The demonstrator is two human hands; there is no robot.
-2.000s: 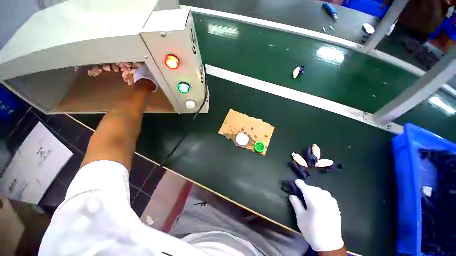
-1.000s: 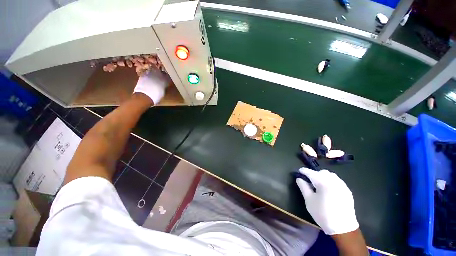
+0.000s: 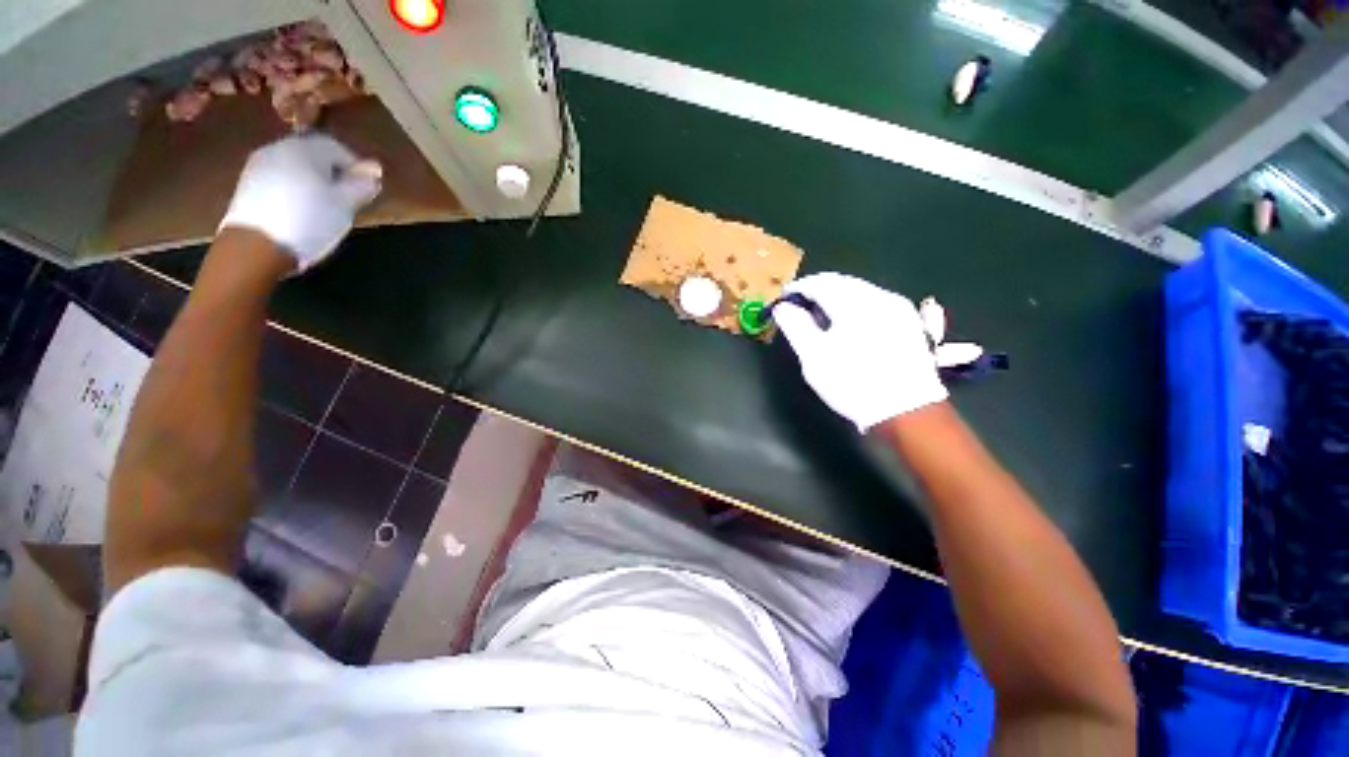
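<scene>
My left hand [image 3: 301,200], in a white glove, is at the open front of the heating box [image 3: 540,111] and pinches a small flesh-coloured piece [image 3: 360,175]. More flesh-coloured pieces [image 3: 281,74] lie inside the box. My right hand [image 3: 861,349], gloved, holds a black part [image 3: 800,306] against the green cap [image 3: 755,317] on the cardboard pad [image 3: 718,249]. A white cap [image 3: 700,297] sits to the left of the green one. Joined pieces [image 3: 959,355] lie just right of my right hand, which partly hides them.
A blue bin [image 3: 1201,444] with black parts stands on the right of the bench [image 3: 651,414]. A white rail [image 3: 829,138] divides the bench from the green conveyor, which carries a joined piece [image 3: 969,80]. A black cable hangs from the box. Blue bins are below the bench.
My left hand has drawn back towards the box's front edge with a flesh-coloured piece. My right hand has moved up and left with a black part to the green cap. The camera view has shifted.
</scene>
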